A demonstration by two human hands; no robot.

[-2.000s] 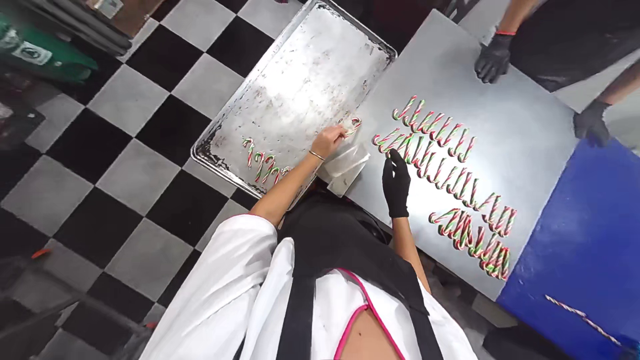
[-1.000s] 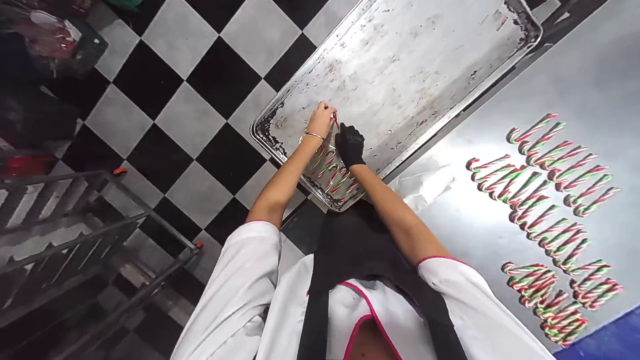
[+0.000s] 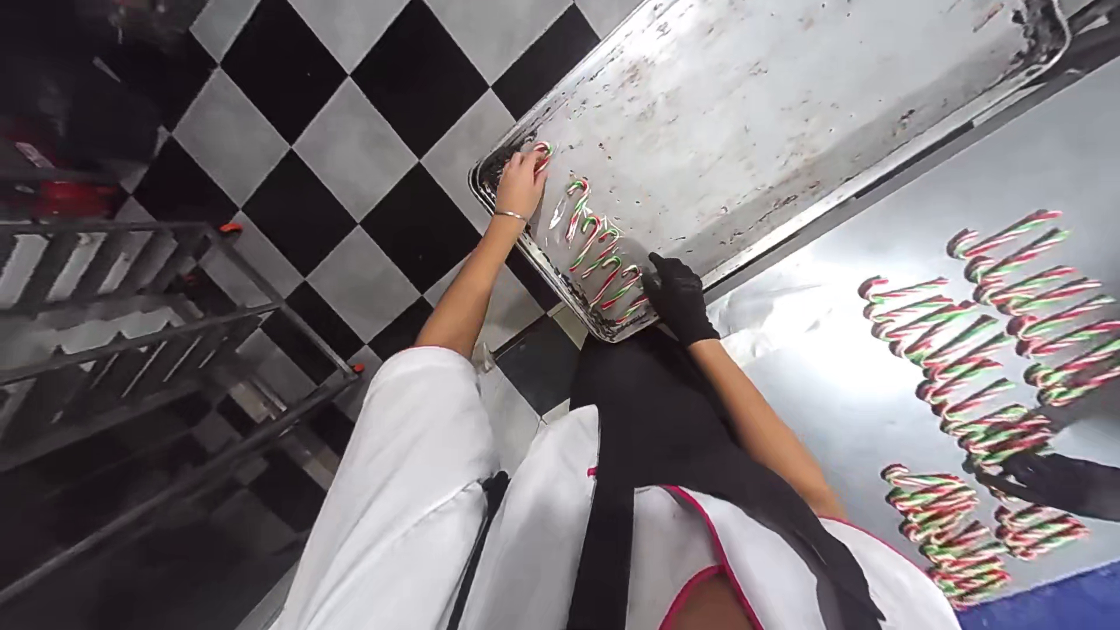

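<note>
Bare, with a bracelet at the wrist, my left hand (image 3: 522, 185) is at the near left corner of a worn metal sheet pan (image 3: 700, 96). Its fingers are on a red, white and green candy cane (image 3: 543, 156) lying at that corner. Several more candy canes (image 3: 598, 249), some in clear wrap, lie in a row along the pan's short end. My right hand (image 3: 678, 293), in a black glove, rests by the pan's near rim, right of the row; its palm side is hidden, so whether it holds anything does not show.
Rows of candy canes (image 3: 954, 359) cover part of the metal table (image 3: 805, 385) at right, beside clear plastic wrap (image 3: 761, 324). A co-worker's black-gloved hand (image 3: 1041, 477) reaches in among them. A metal rack (image 3: 254, 271) stands at left on the checkered floor. A blue surface (image 3: 1059, 604) shows at lower right.
My left hand has moved from beside the row to the pan's corner, and my right hand has moved back towards the near rim. A co-worker's hand has come in over the table. The view has shifted.
</note>
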